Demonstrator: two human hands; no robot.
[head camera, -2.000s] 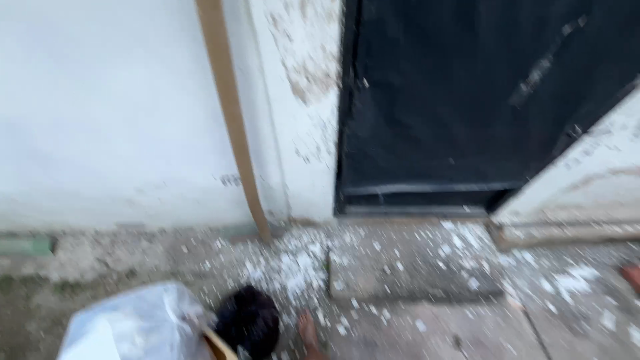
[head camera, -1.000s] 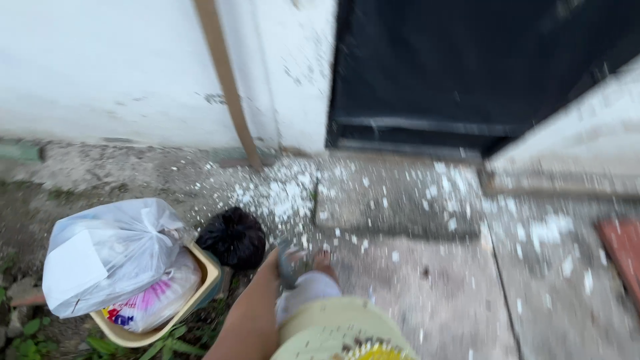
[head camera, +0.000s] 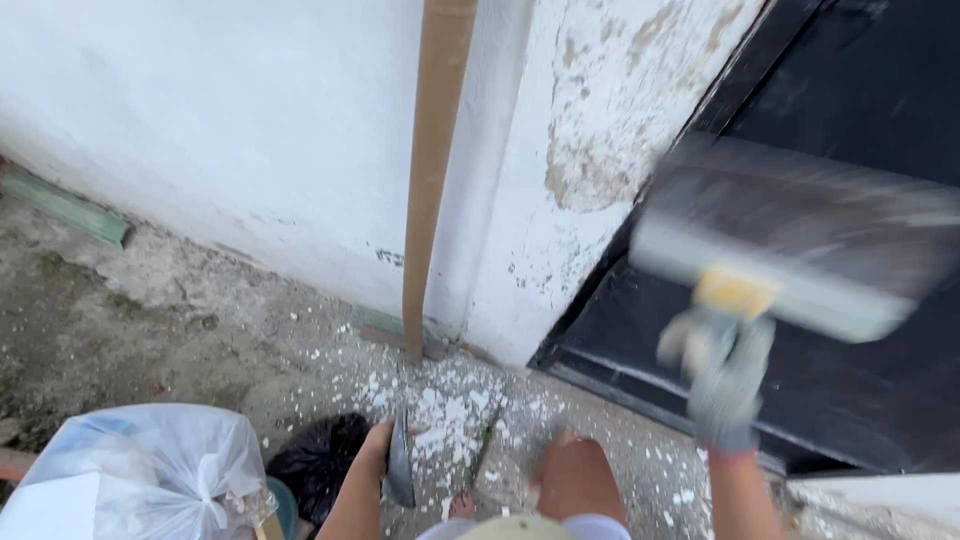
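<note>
My left hand (head camera: 377, 444), bare, is low in the head view, closed on a flat dark grey object (head camera: 400, 461), seen nearly edge-on; its kind is unclear. White paint or plaster flakes (head camera: 450, 412) lie on the concrete just beyond it. On the right, my right hand (head camera: 724, 367) wears a grey work glove and grips the yellow neck (head camera: 735, 291) of a broad tool with a pale edge and a dark, blurred body (head camera: 810, 217), which looks like a broom head. It is raised in front of the black door (head camera: 652, 322).
A white wall with a peeling patch (head camera: 600, 150) meets the door frame. A brown strip (head camera: 435, 172) stands against it. At lower left are a tied clear plastic bag (head camera: 165, 465) and a black bag (head camera: 322, 457). A green piece (head camera: 67, 206) lies along the wall's foot.
My gloved right hand and the broad tool have come into view on the right. The grey object at my left hand also shows one second ago. The view has turned.
</note>
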